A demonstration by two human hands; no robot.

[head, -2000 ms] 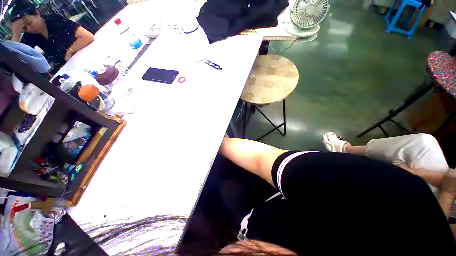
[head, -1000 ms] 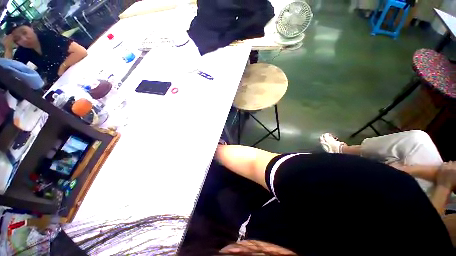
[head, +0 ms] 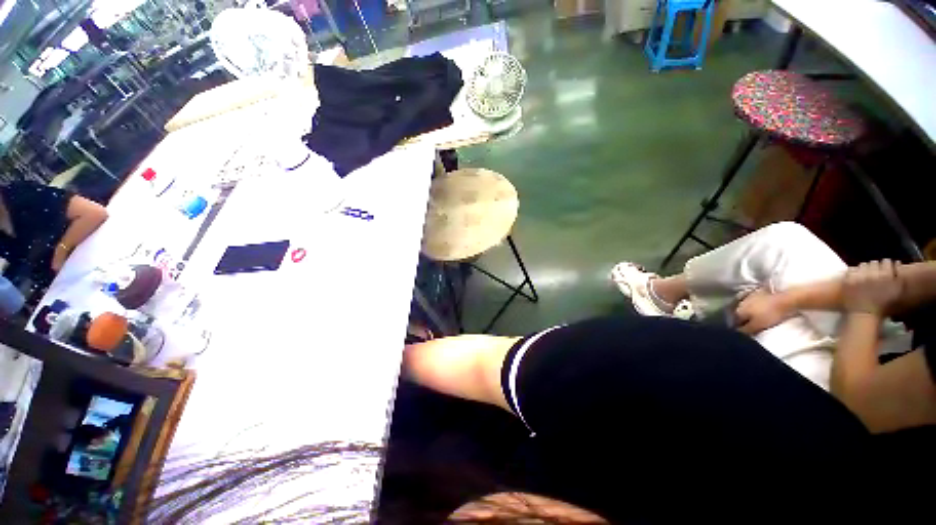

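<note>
Neither of my hands shows. A bare forearm from a black sleeve with a white stripe reaches the table's edge, and its hand is hidden there. On the white table (head: 293, 354) lie a flat black smartphone (head: 251, 257), a small red ring (head: 299, 254) to its right, and a small dark tool, perhaps thread snips (head: 357, 213), beyond them. A crumpled black garment (head: 385, 103) lies at the table's far end. Nothing is held in view.
A dark shelf (head: 39, 410) with a lit screen stands at left. Beside it are an orange round object (head: 107, 331) and small bottles. A white fan (head: 497, 85), wooden stool (head: 470, 213) and floral stool (head: 795, 107) are beyond. People sit at far left and right.
The view has turned to the right, so the table things sit lower and further left. More of the seated person at right shows, with hands on the lap. The table things keep their places.
</note>
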